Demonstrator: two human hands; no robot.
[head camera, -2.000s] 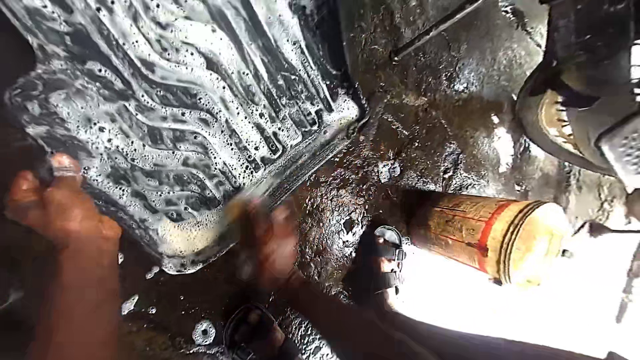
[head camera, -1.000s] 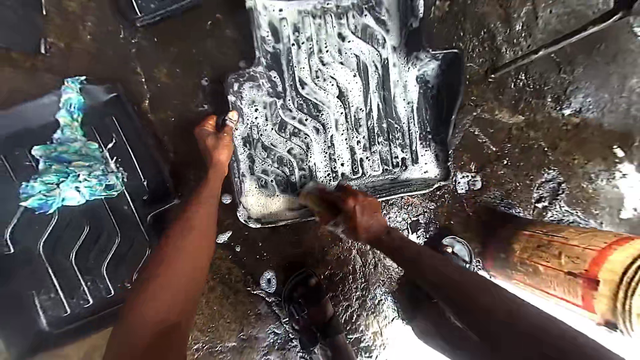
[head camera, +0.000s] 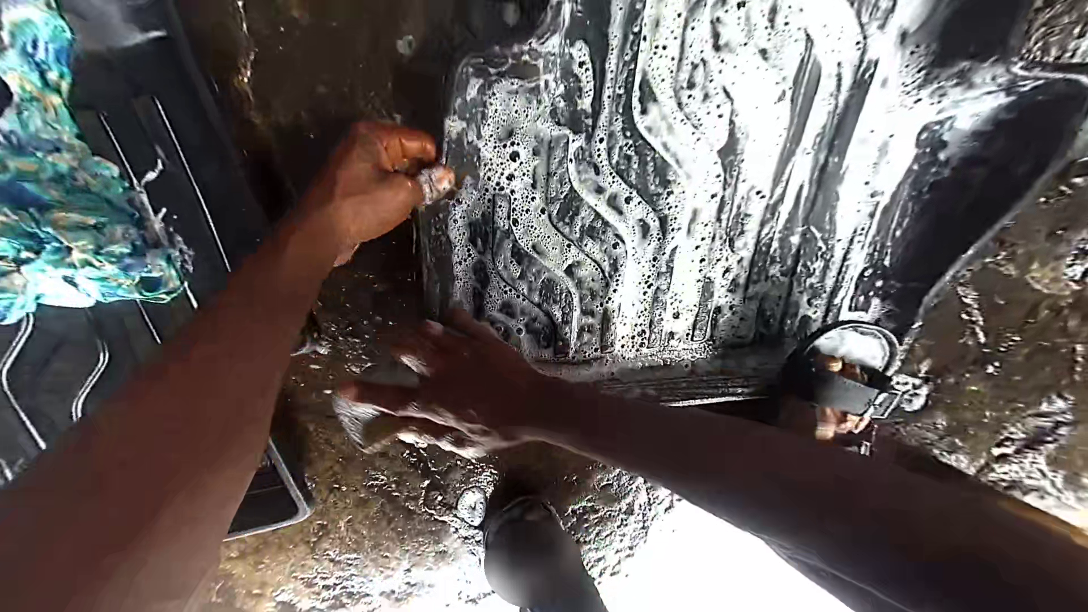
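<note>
A black rubber floor mat (head camera: 629, 212) with raised wavy ribs lies covered in white suds. My left hand (head camera: 382, 183) grips its left edge, foam on the thumb. Beside the mat's lower left corner is my right hand (head camera: 450, 382), palm down with bent fingers. A pale, blurred patch shows under its fingertips; whether that is a held scrubber or foam, I cannot tell. Left of my left arm, a teal and blue netting scrubber (head camera: 85, 195) rests on a second dark mat (head camera: 195, 195).
A sandalled foot (head camera: 841, 391) is at the soapy mat's lower right corner. Another dark, blurred piece of footwear (head camera: 535, 552) stands at the bottom. The ground (head camera: 340, 544) is wet, rough and glaring with reflected light.
My right hand has moved left along the mat's lower edge to beyond its lower left corner. My left hand stays at the left edge. The view is closer to the mat.
</note>
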